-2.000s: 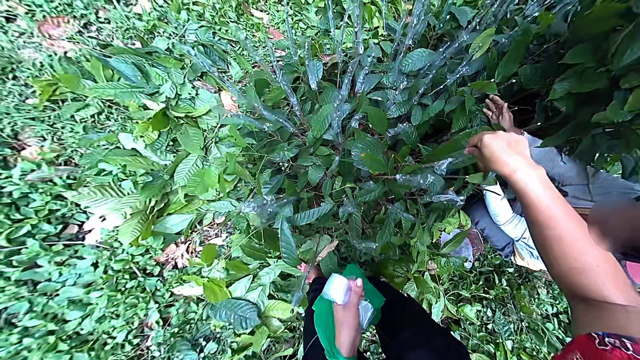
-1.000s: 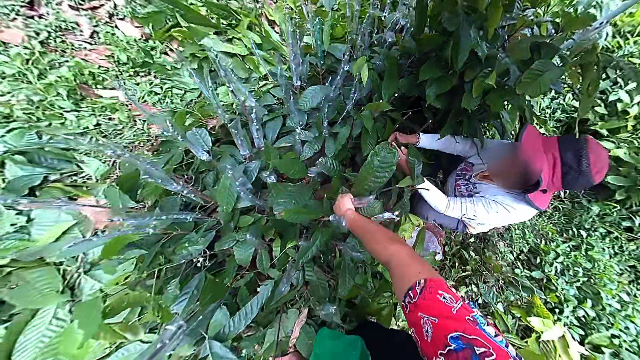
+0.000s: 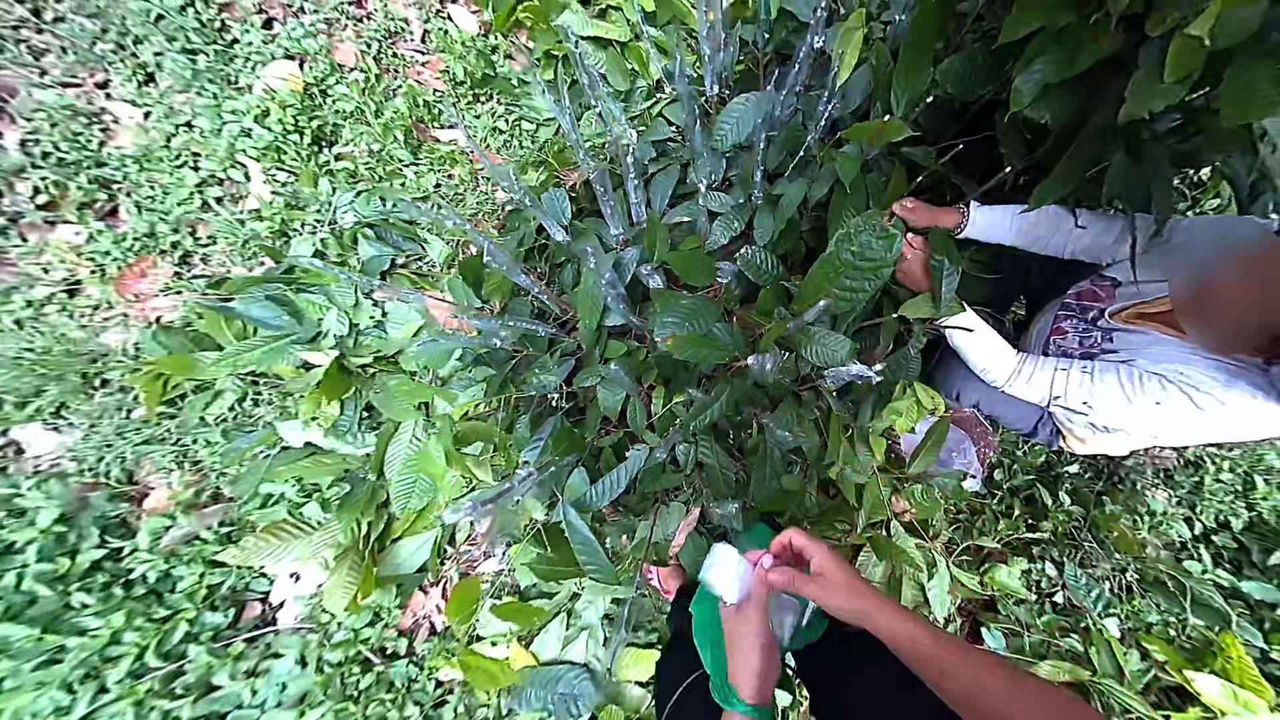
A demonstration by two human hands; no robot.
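Observation:
My left hand (image 3: 750,640) is closed around a white bundle (image 3: 727,573), which looks like plastic, above a green bag (image 3: 708,640) at the lower middle. Beside it, the fingertips of my right hand (image 3: 815,575) pinch at the bundle's edge; whether they have drawn a piece out of it cannot be told. Clear plastic in the green bag shows below my fingers. Just beyond both hands stands a leafy plant (image 3: 690,345), with clear plastic sleeves (image 3: 605,150) around many of its upright stems.
A co-worker in a pale long-sleeved shirt (image 3: 1150,385) sits at the right, both hands (image 3: 915,240) among the leaves. A clear plastic bag (image 3: 945,450) lies near their knee. Dark foliage (image 3: 1150,90) hangs at the upper right; low weeds (image 3: 120,560) cover the ground at left.
My right hand has drawn back from the plant to the white bundle at my left hand. The co-worker's hands remain among the leaves. The view has shifted.

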